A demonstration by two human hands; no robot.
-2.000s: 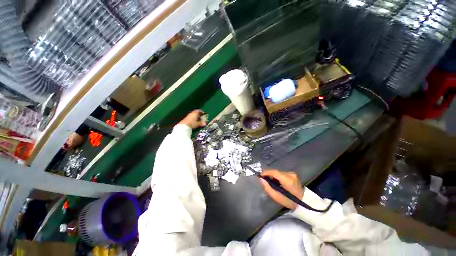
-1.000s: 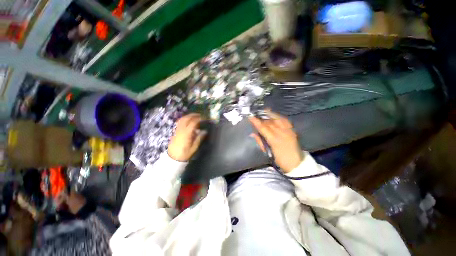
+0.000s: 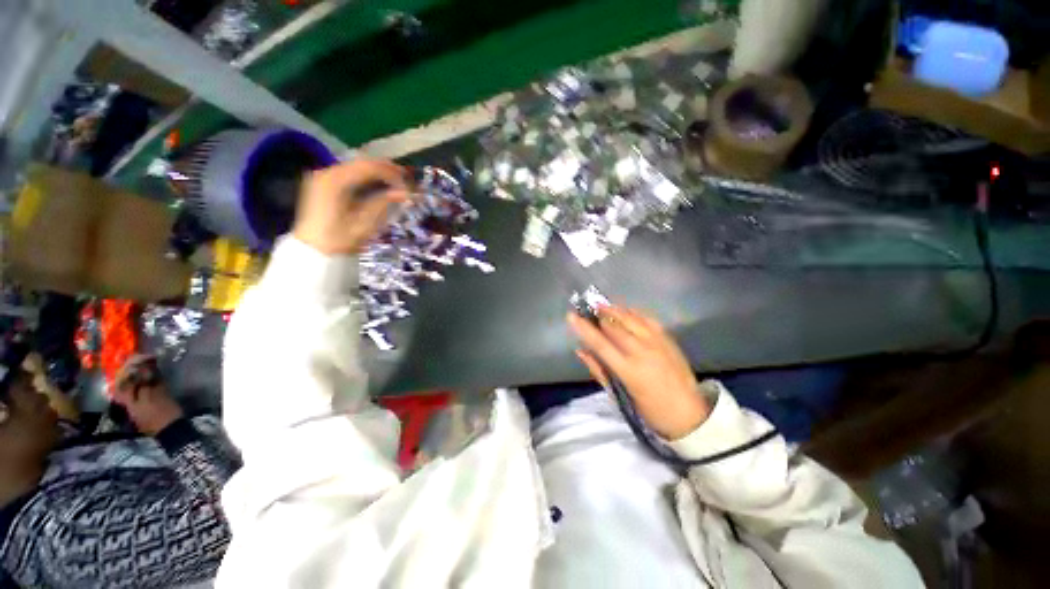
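My left hand (image 3: 345, 207) is over the pile of small strip parts (image 3: 397, 276), beside the purple-rimmed cylinder (image 3: 276, 184); its fingers are bent together, and whether they hold a part is not clear. My right hand (image 3: 643, 362) is above the dark mat, with a small silver module (image 3: 590, 301) at its fingertips. A black cable (image 3: 725, 451) runs from under the right hand over the wrist; the soldering iron itself is mostly hidden by the hand. The dense pile of small boards (image 3: 587, 150) lies just beyond, at the middle.
A tape roll (image 3: 754, 124) and a white cup or tube (image 3: 781, 35) stand right of the boards. A cardboard tray (image 3: 961, 98) holds a light-blue item. A green conveyor (image 3: 495, 58) runs behind. A yellow block (image 3: 234, 276) and another person's patterned sleeve (image 3: 127, 506) are at left.
My left hand has moved from the board pile to the strip pile and lifted there. My right hand has drawn back from the boards and now has a small silver module at its fingertips. The view has turned.
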